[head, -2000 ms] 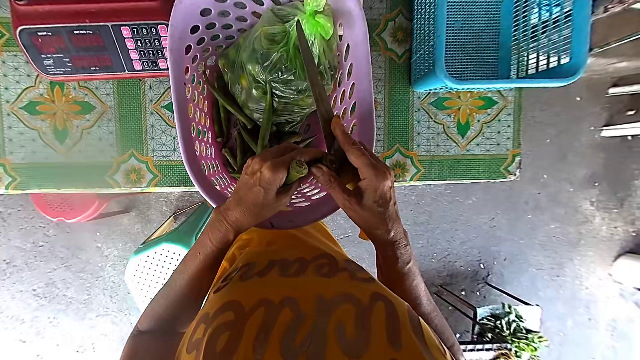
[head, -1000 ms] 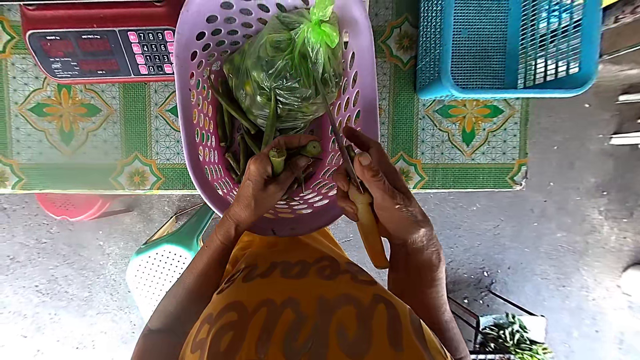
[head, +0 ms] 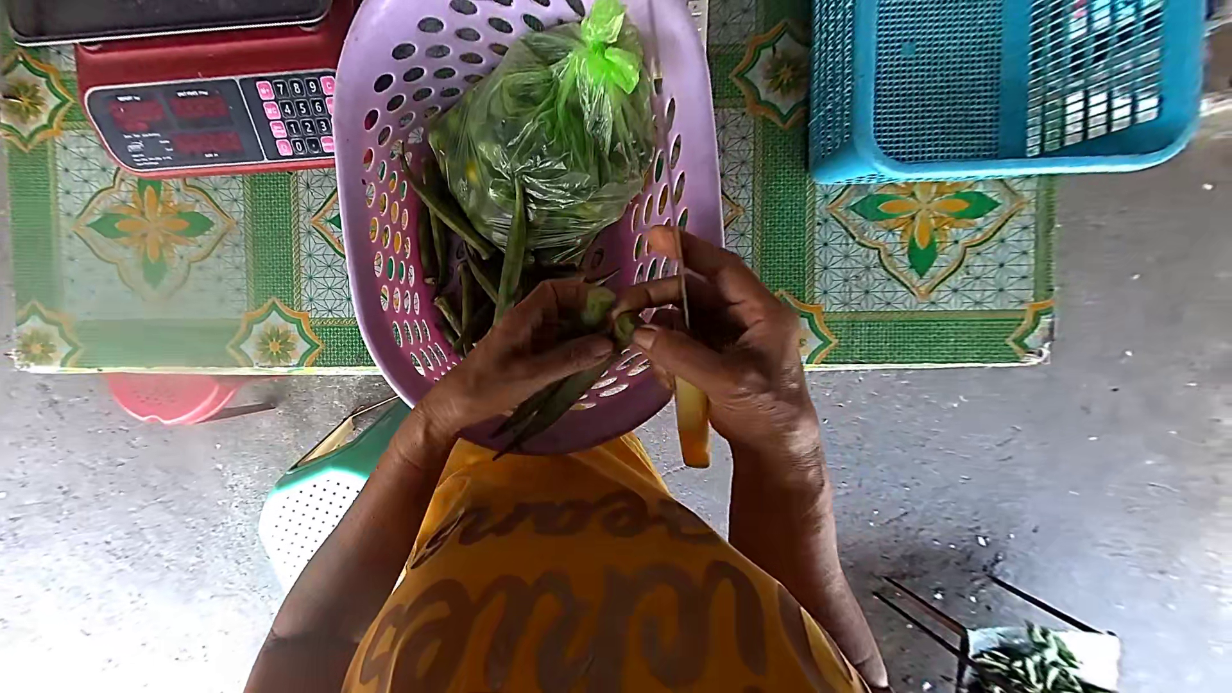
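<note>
A purple perforated plastic basket (head: pixel 707 144) stands at the table's edge before me. Inside it lie a knotted green plastic bag (head: pixel 549 144) of green vegetables and several loose okra-like pods (head: pixel 513 245). My left hand (head: pixel 525 346) is closed on a few green pods above the basket's near end, their tips pointing down toward me. My right hand (head: pixel 736 337) holds a knife (head: pixel 693 423) with a yellow handle; its thin blade points away from me, seen nearly edge-on. The thumb and fingers of that hand also touch a pod's stem end beside my left fingertips.
A red digital scale (head: pixel 207 120) is at the upper left, and a blue plastic basket (head: pixel 1011 168) at the upper right, both on a patterned green tablecloth (head: pixel 924 226). Below are a green and white stool-like object (head: pixel 313 510), a pink plastic item (head: pixel 173 397) and leafy greens (head: pixel 1035 664) on the floor side.
My right hand, lower and apart from the left a second ago, has come in to meet the left fingers at the pods. The knife stays in it.
</note>
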